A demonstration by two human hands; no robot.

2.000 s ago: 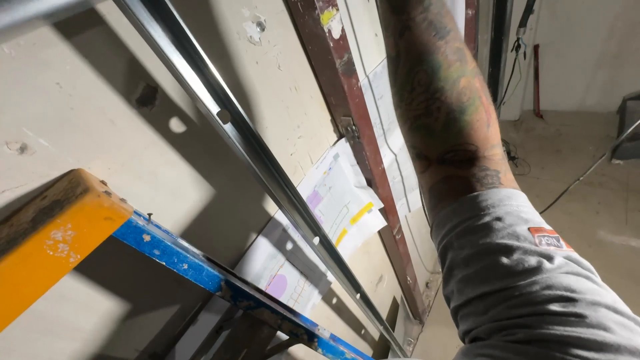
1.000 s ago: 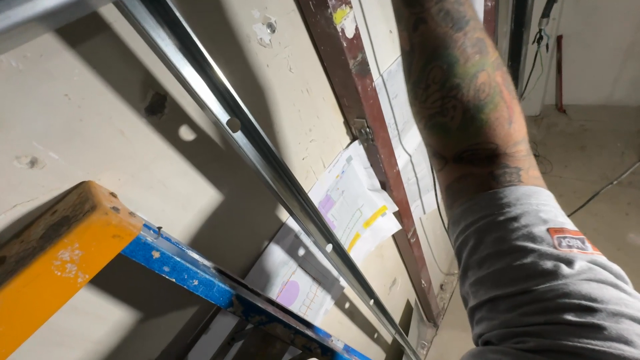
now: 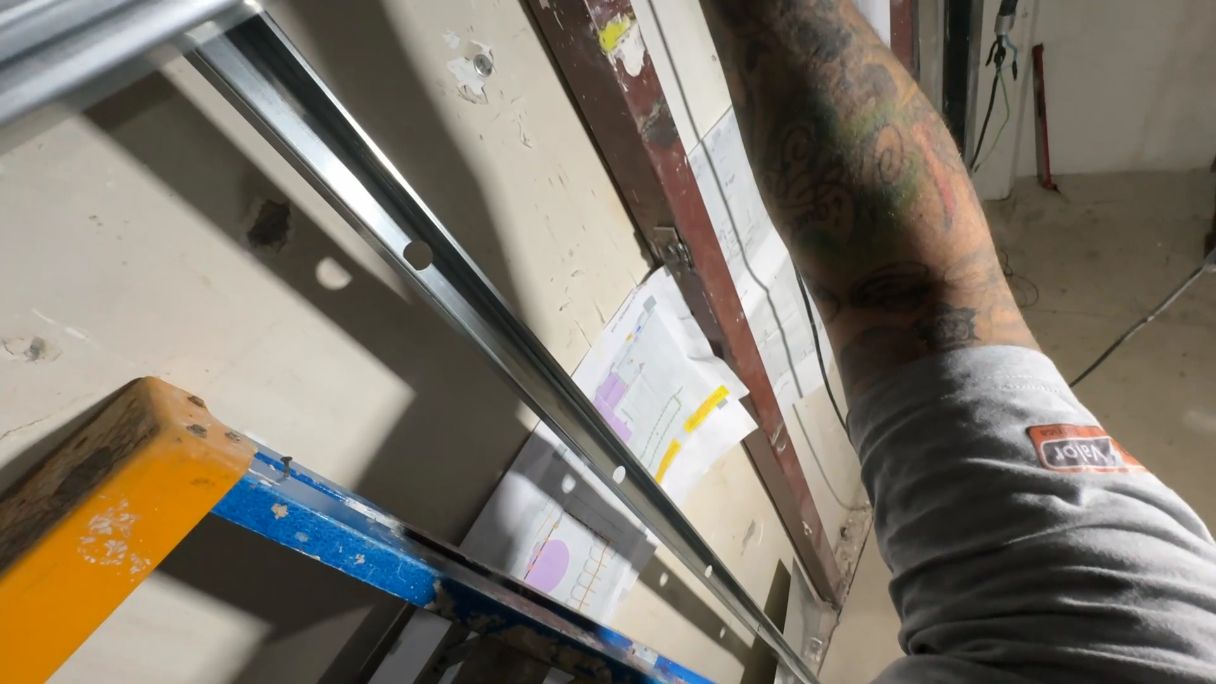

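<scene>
A tattooed forearm [image 3: 874, 190] in a grey sleeve reaches up past the top edge at the right; its hand is outside the view, as is the other hand. What either hand holds is hidden. Left of the arm, a metal stud with punched holes [image 3: 480, 323] runs diagonally from a metal track [image 3: 114, 43] at the upper left down to the floor. Behind the arm stands a dark red steel door frame [image 3: 703, 237]. Printed plan sheets [image 3: 651, 389] with purple and yellow marks are on the wall between stud and frame.
An orange-topped stepladder [image 3: 133, 503] with a blue rail [image 3: 332, 541] stands at the lower left, close to the stud. Loose wires [image 3: 999, 66] hang at the upper right. A cable [image 3: 1140, 323] crosses the concrete floor at the right.
The view has shifted slightly. The raised arm stays up, and the stud and ladder show no plain move.
</scene>
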